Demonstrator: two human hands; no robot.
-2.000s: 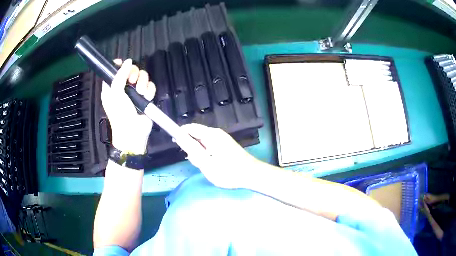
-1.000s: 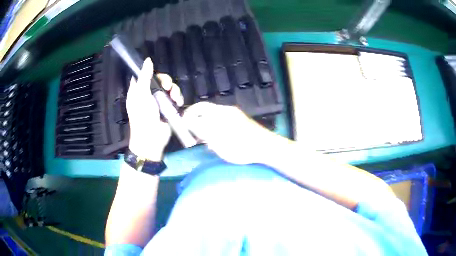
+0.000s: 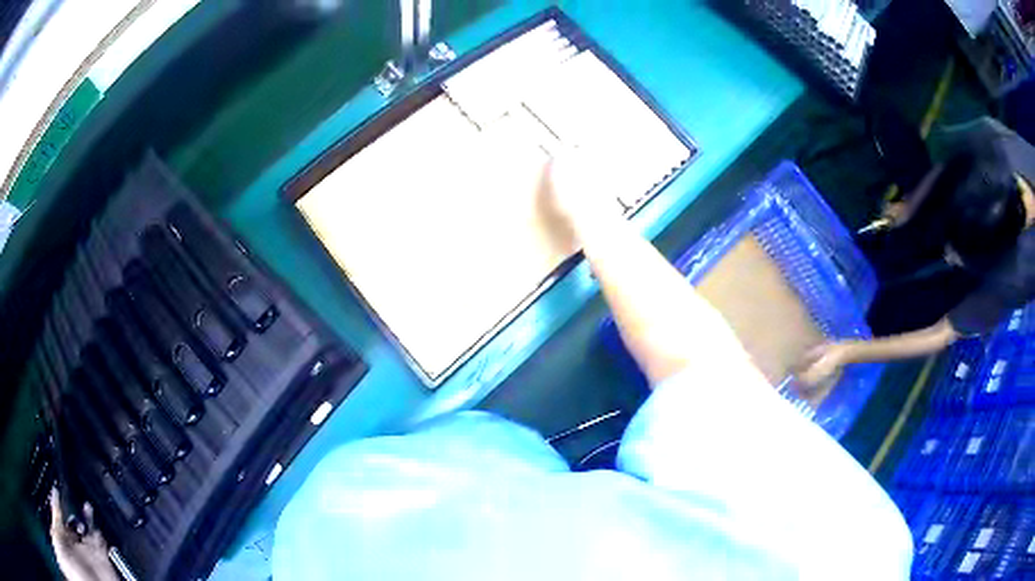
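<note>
The slotted black tray (image 3: 289, 340) lies at the left, with several glossy black tubular bodies (image 3: 202, 329) in its grooves. My left hand (image 3: 82, 547) is at the lower left edge, cut off, beside the lower end of a black body; whether it grips it I cannot tell. The shallow black-rimmed tub (image 3: 361, 297) lies in the middle, its pale tan base (image 3: 414, 255) washed out. Silver tubes (image 3: 564, 48) show at its far end. My right hand (image 3: 556, 204) is over the tub's right part, so overexposed that its fingers and any held tube cannot be made out.
A metal bracket (image 3: 415, 51) stands at the rear of the green-teal bench (image 3: 726, 68). Another filled tray (image 3: 819, 40) is at the upper right. A blue crate (image 3: 834, 233) with a tan sheet is at the right, where another person (image 3: 987, 216) reaches in. Blue crates (image 3: 965, 465) are stacked lower right.
The view has swung right. My hands have parted: the left is at the black tray's lower left, the right has reached into the tub. The black body and silver tube are no longer held together between them.
</note>
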